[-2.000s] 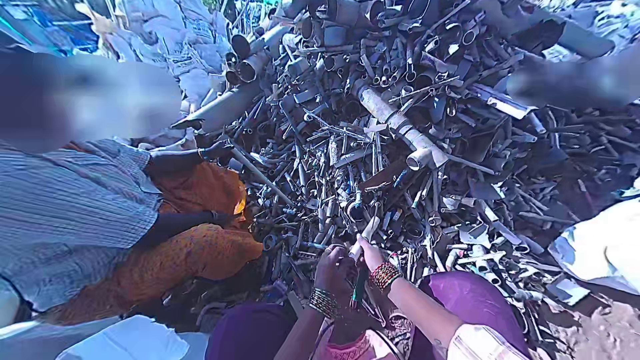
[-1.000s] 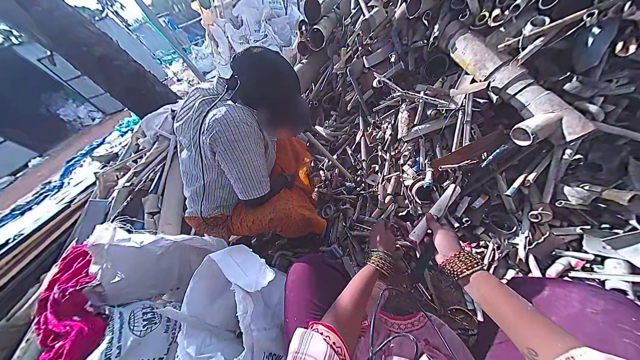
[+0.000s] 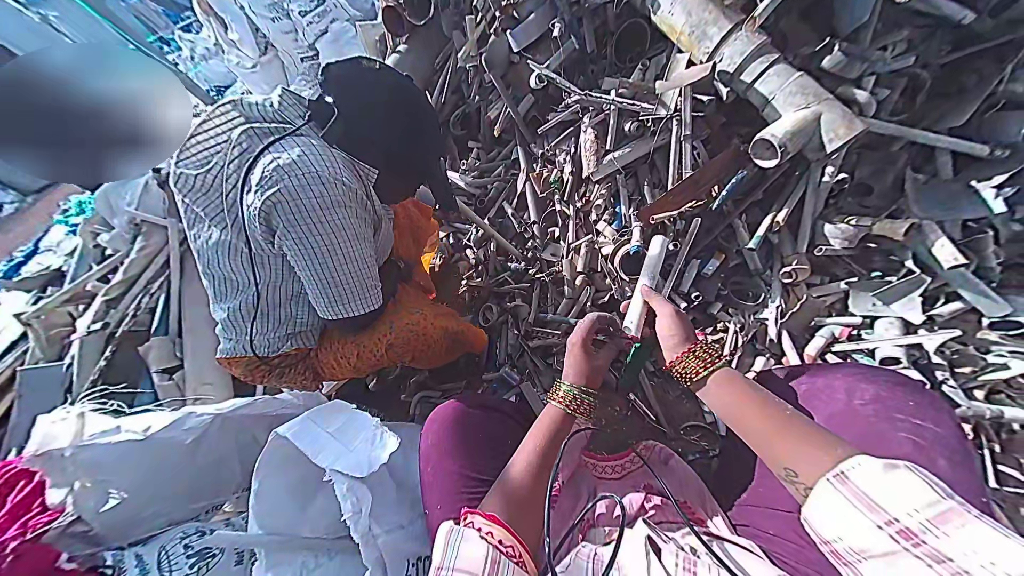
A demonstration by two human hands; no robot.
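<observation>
My right hand (image 3: 670, 322) is closed around a short white plastic pipe (image 3: 646, 284), which slants up and away from me. Close by on the left, my left hand (image 3: 594, 349) has its fingers curled near the pipe's lower end; a small reddish bit shows at the fingertips, and whether they grip it I cannot tell. Just below the pipe's lower end is a green piece (image 3: 634, 364), partly in shadow. Both hands are above my lap, in front of a heap of scrap plastic pipes (image 3: 560, 240).
A person in a checked shirt (image 3: 280, 216) sits at the left, facing the heap. White sacks (image 3: 336, 480) lie at lower left, beside a pink cloth (image 3: 24, 512). A large branched pipe (image 3: 768, 88) rests at upper right. A black cable (image 3: 552, 496) hangs over my lap.
The pipe now stands more upright in my right hand than a second ago. The other person leans with the head lowered, as before. The view has shifted.
</observation>
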